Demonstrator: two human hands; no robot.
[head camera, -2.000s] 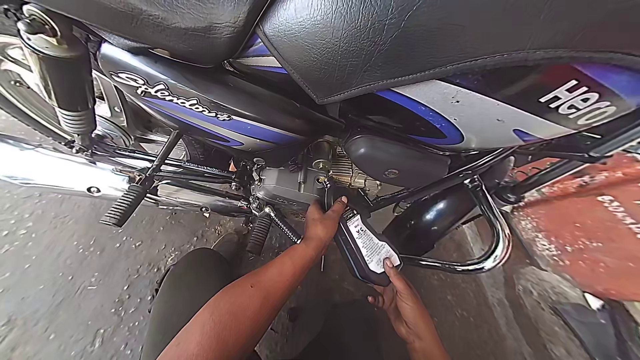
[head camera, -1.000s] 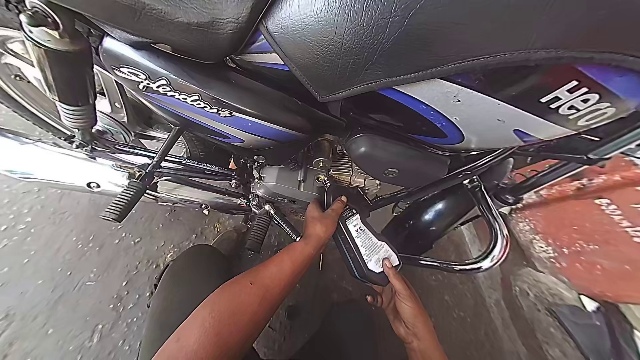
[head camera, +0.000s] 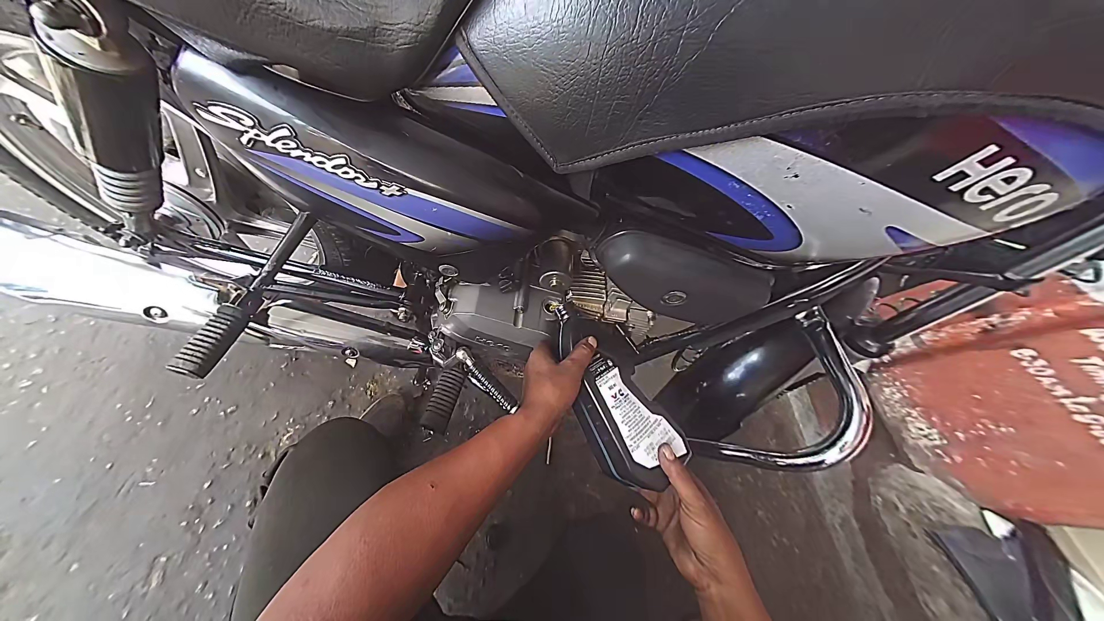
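A black plastic oil bottle (head camera: 617, 414) with a white printed label slants across the middle of the view, its neck end up against the motorcycle's engine case (head camera: 492, 315). My left hand (head camera: 559, 379) grips the bottle near its neck. Around its lower end my right hand (head camera: 690, 517) is closed, the thumb on the label. The neck meets the case near a small yellowish spot at the filler opening; whether liquid flows cannot be seen. Right of there lie the finned cylinder (head camera: 604, 289) and a dark side cover (head camera: 686, 280).
The chrome crash guard (head camera: 849, 414) curves out right of the bottle. A rubber footrest (head camera: 444, 397) and the kick-start lever (head camera: 492, 386) are by my left forearm. Another footrest (head camera: 207, 341) and the chrome exhaust (head camera: 103, 276) stand at left. A red painted surface with writing (head camera: 1009, 388) is at right.
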